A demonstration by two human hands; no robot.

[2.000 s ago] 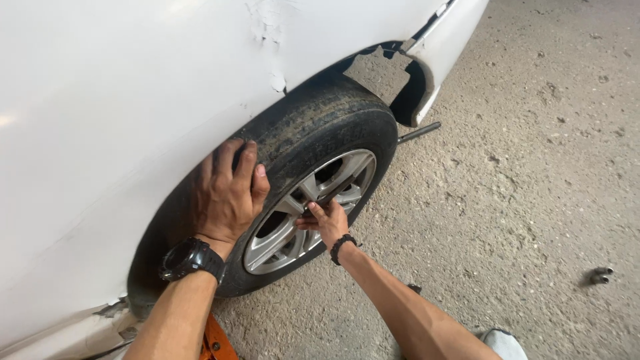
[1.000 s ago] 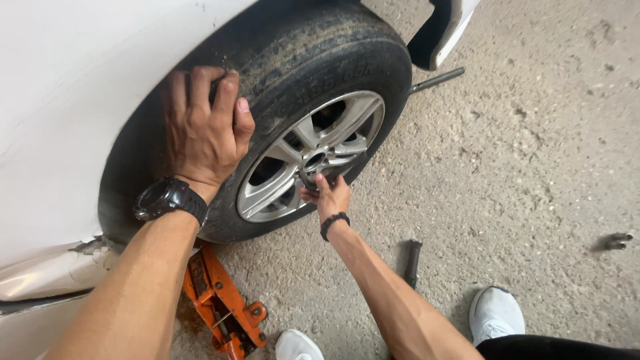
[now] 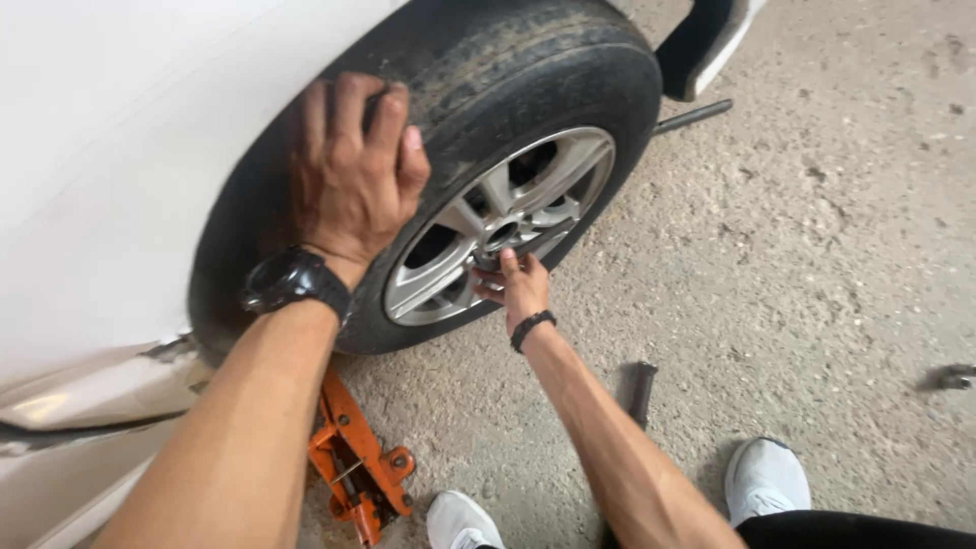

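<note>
A black rubber tire [image 3: 534, 91] on a silver alloy wheel rim [image 3: 496, 191] sits in the wheel arch of a white car [image 3: 137, 130]. My left hand [image 3: 354, 164], with a black watch at the wrist, lies on the tire's upper left part, fingers slightly apart and holding nothing. At the rim's hub, just below the center hole, are the fingertips of my right hand [image 3: 518, 286], which wears a dark bracelet. Whether a small part is pinched between those fingers cannot be told.
An orange floor jack [image 3: 362, 457] stands below the tire, by the car's sill. A dark metal bar [image 3: 694, 116] sticks out behind the tire. On the rough concrete lie a dark tool [image 3: 642, 393], partly behind my right forearm, and a small metal part [image 3: 957, 377]. My white shoes [image 3: 766, 476] are at the bottom.
The view has shifted closer to the wheel, showing the orange jack, which was mostly out of frame at first. Both hands stay at about the same places on tire and hub.
</note>
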